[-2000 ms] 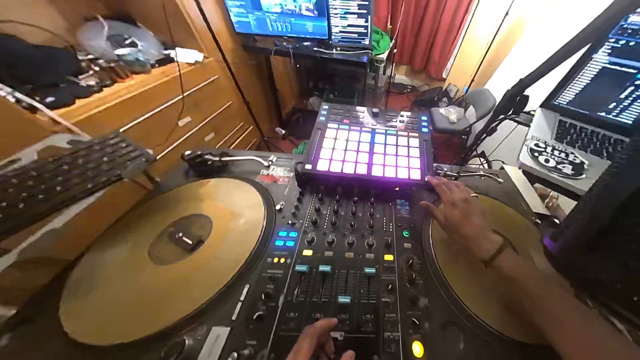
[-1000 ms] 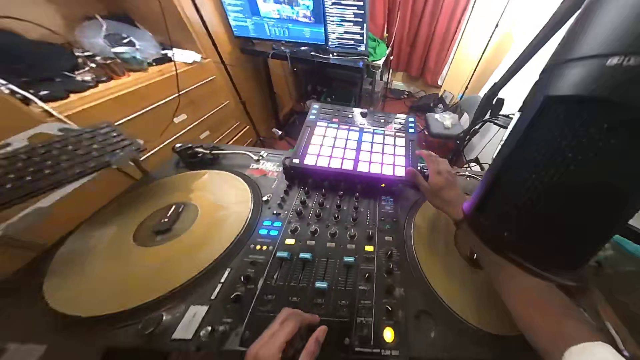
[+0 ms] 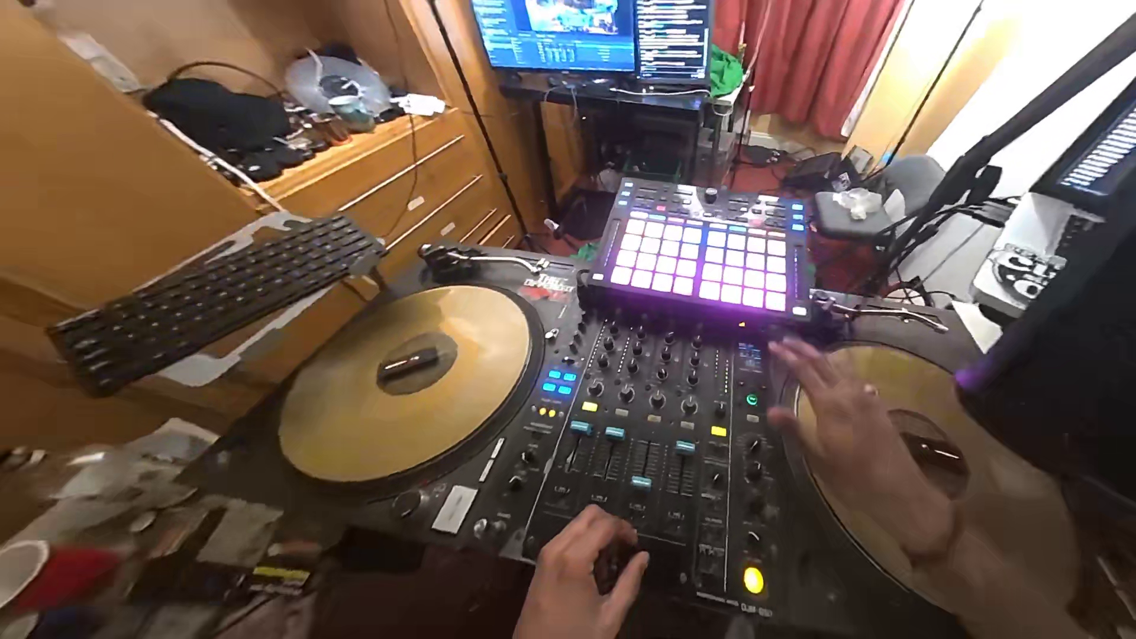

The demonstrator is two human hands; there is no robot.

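My left hand (image 3: 586, 568) is at the front edge of the DJ mixer (image 3: 657, 390), fingers curled around the crossfader area; the fader knob itself is hidden. My right hand (image 3: 843, 426) is slightly blurred, fingers apart, over the left part of the right turntable's gold record (image 3: 1003, 506); whether it touches the record I cannot tell. The left turntable carries another gold record (image 3: 488, 328) with no hand on it. Behind the mixer stands a pad controller (image 3: 701, 257) with lit white and pink pads and a purple glow along its front.
A black keyboard (image 3: 222, 293) juts in above the left turntable. A large dark object (image 3: 1065, 355) overhangs the right turntable. At lower left are a red cup (image 3: 71, 572) and clutter. A monitor (image 3: 568, 35) stands behind, a laptop (image 3: 1092, 169) at right, near a stand arm (image 3: 1003, 133).
My right hand has moved from beside the pad controller's right front corner back toward me, over the right record. My left hand stays at the mixer's front. The view has shifted.
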